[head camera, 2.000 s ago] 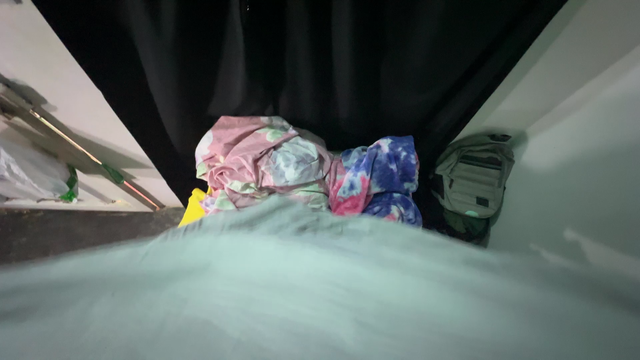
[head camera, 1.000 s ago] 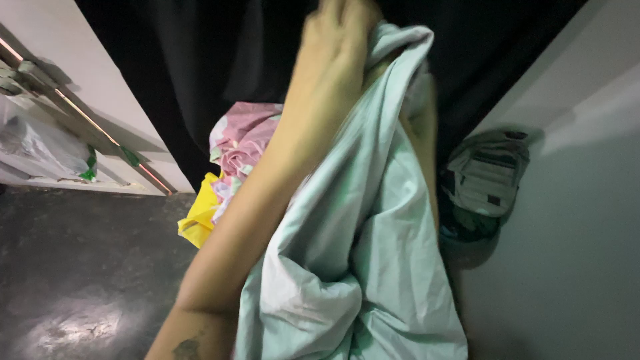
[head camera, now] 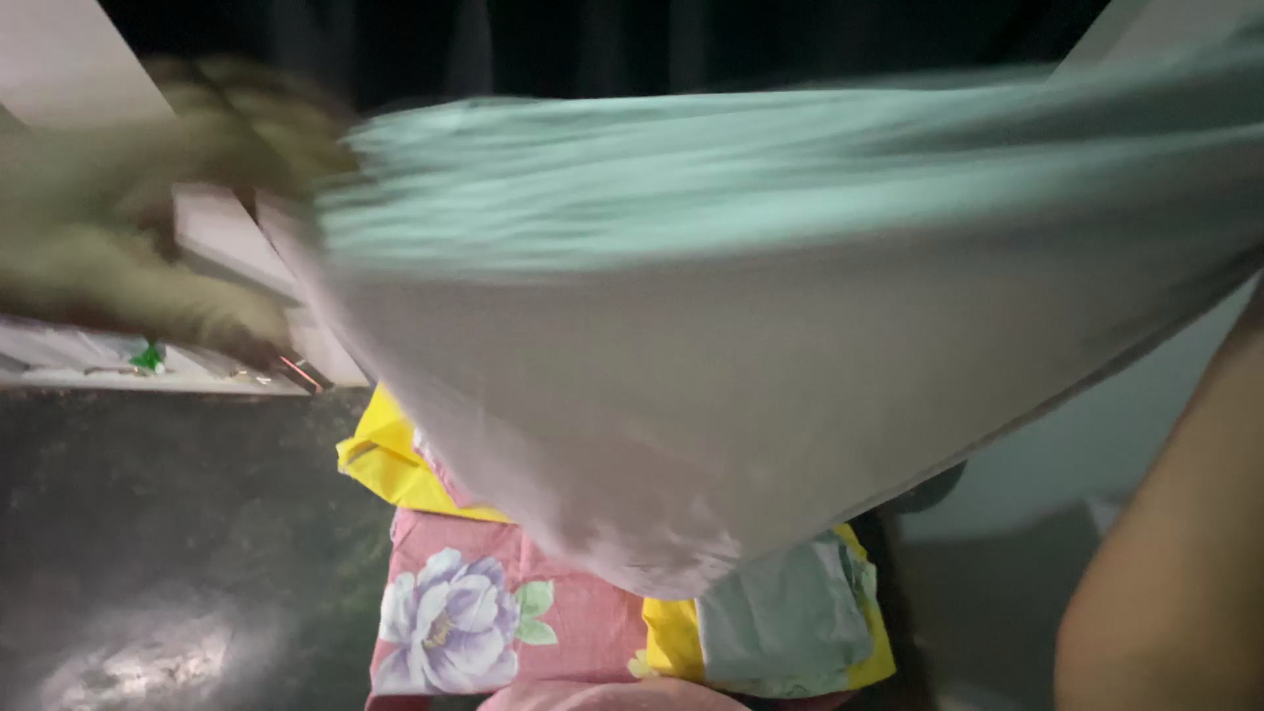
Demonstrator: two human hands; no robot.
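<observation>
A pale green cloth (head camera: 691, 188) with a greyish-pink lower part is stretched across the view, blurred along its top. At its upper left corner is my left hand (head camera: 178, 207), strongly blurred, thumb apart from the fingers; whether it grips the corner is unclear. My right hand is out of frame; only a blurred part of the right arm shows at the right edge. Below the cloth lie a folded pink floral cloth (head camera: 583, 592) and, on its right part, a folded grey-green cloth (head camera: 780, 612) with yellow fabric (head camera: 673, 637) around it.
More yellow fabric (head camera: 415, 474) lies at the left, above the pink floral cloth. A black curtain (head camera: 612, 44) hangs behind. The dark shiny floor (head camera: 178, 523) shows at lower left. White clear-looking plastic with a green piece (head camera: 148, 356) is by the left wall.
The green cloth, bunched and hanging near the raised hand one second ago, is now spread wide. My left hand is now at the far left. The view has tilted down, showing the folded cloths.
</observation>
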